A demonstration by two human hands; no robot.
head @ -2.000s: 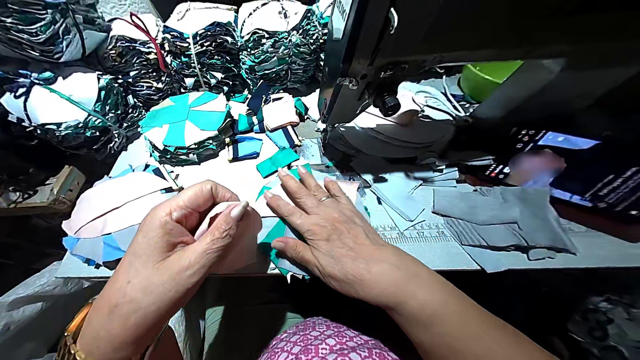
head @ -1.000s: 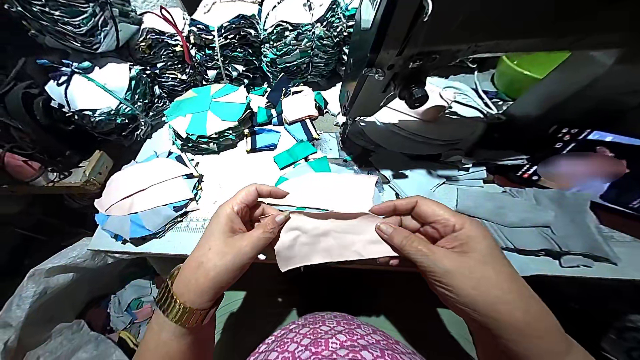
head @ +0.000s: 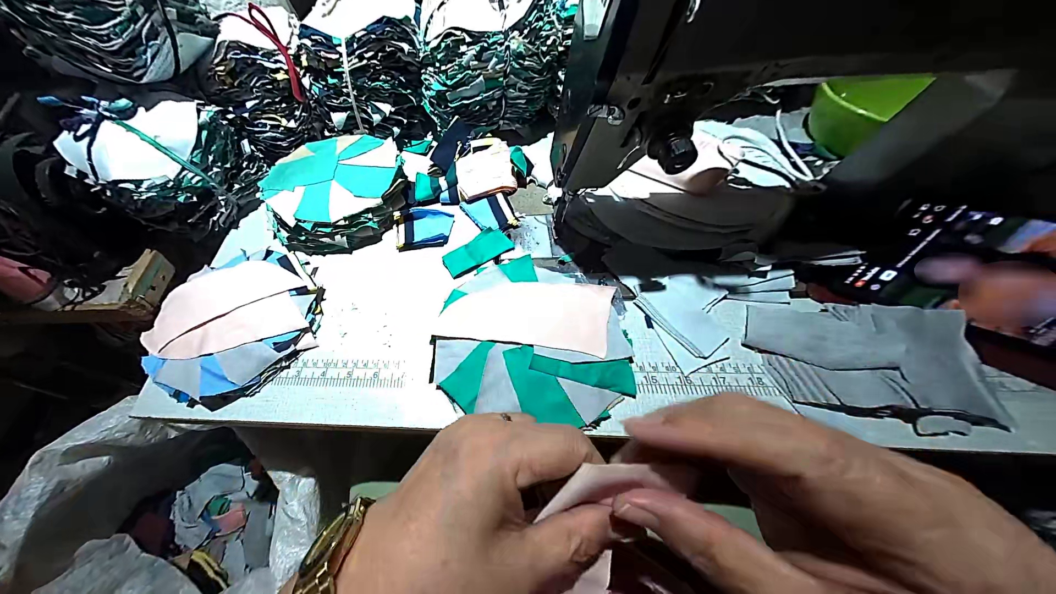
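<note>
My left hand (head: 495,503), with a gold-coloured watch (head: 334,544) on its wrist, pinches a pale pink fabric piece (head: 606,483) at the bottom centre. Opposite it, my right hand (head: 767,487) grips the same piece between thumb and fingers. Just beyond both hands lies a round patchwork of green and grey wedges (head: 511,379), partly covered by another pale pink strip (head: 528,313). A small green fabric strip (head: 478,252) rests behind it. The sewing machine's head (head: 619,115) stands behind and to the right. My hands hide part of the held piece.
Round patchwork stacks sit left (head: 231,330) and at the back (head: 334,186), with tied fabric bundles (head: 495,74) behind. Grey fabric pieces (head: 866,346) lie right, near a phone (head: 949,264) and a green container (head: 866,107). A plastic sack of scraps (head: 74,478) is below left. Ruler markings run along the table edge.
One second ago both hands held the pink piece spread out over the table edge. They have come lower and closer together, and the piece is now bent between them.
</note>
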